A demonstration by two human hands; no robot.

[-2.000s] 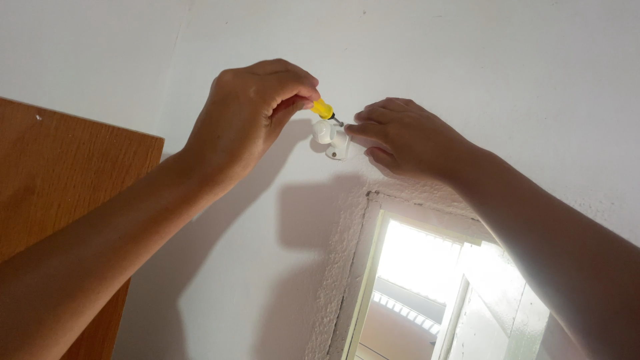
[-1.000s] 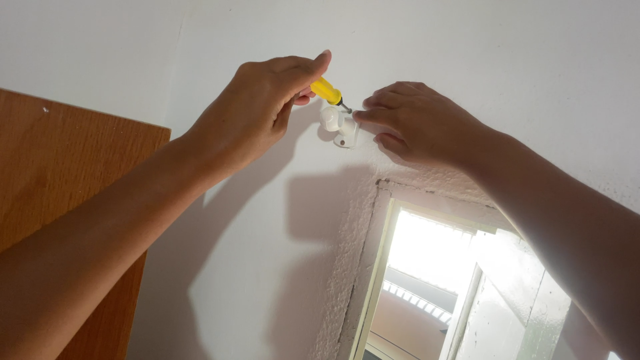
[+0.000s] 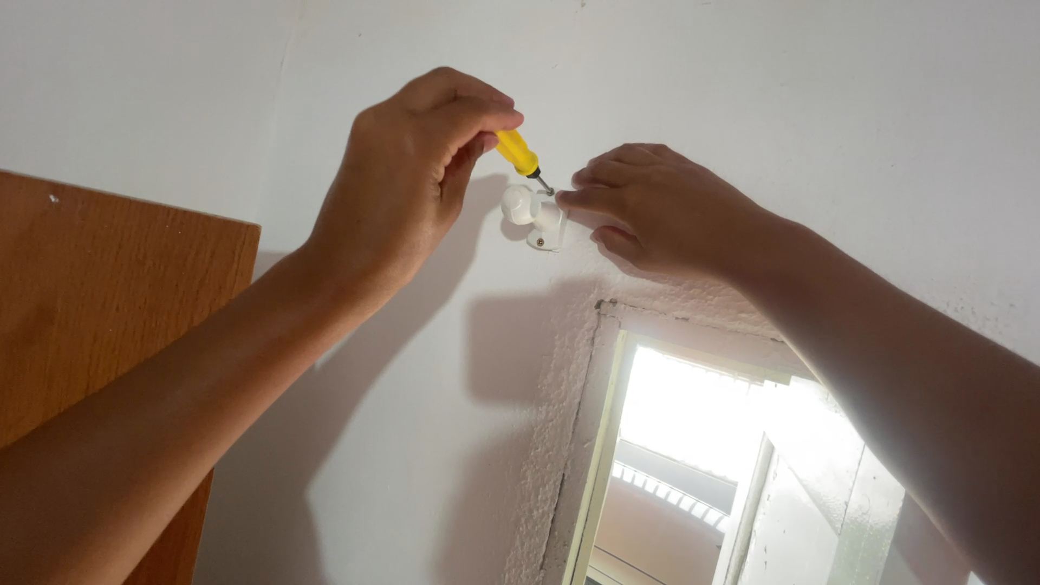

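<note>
Against the white wall sits a small white plastic mount [image 3: 546, 219] with a rounded ball-like end [image 3: 518, 205] sticking out at its left. A screw [image 3: 540, 242] shows in its lower flange. My left hand [image 3: 422, 154] grips the yellow handle of a screwdriver [image 3: 517, 152] in its fingertips; the dark shaft slants down to the right, its tip at a screw on the mount's top edge. My right hand [image 3: 658, 203] reaches in from the right, its index fingertip at the mount's upper right beside the screwdriver tip. Whether that hand grips the mount cannot be told.
A brown wooden panel [image 3: 122, 284] stands at the left. Below the mount on the right is a window frame [image 3: 597, 455] with bright light coming through, its upper edge set in rough plaster. A white shutter or door panel [image 3: 821, 496] is at the lower right, partly behind my right forearm.
My left hand has changed its pose around the screwdriver handle, the fingers curling and shifting. The screwdriver tip stays at the mount's top, and my right hand remains beside it.
</note>
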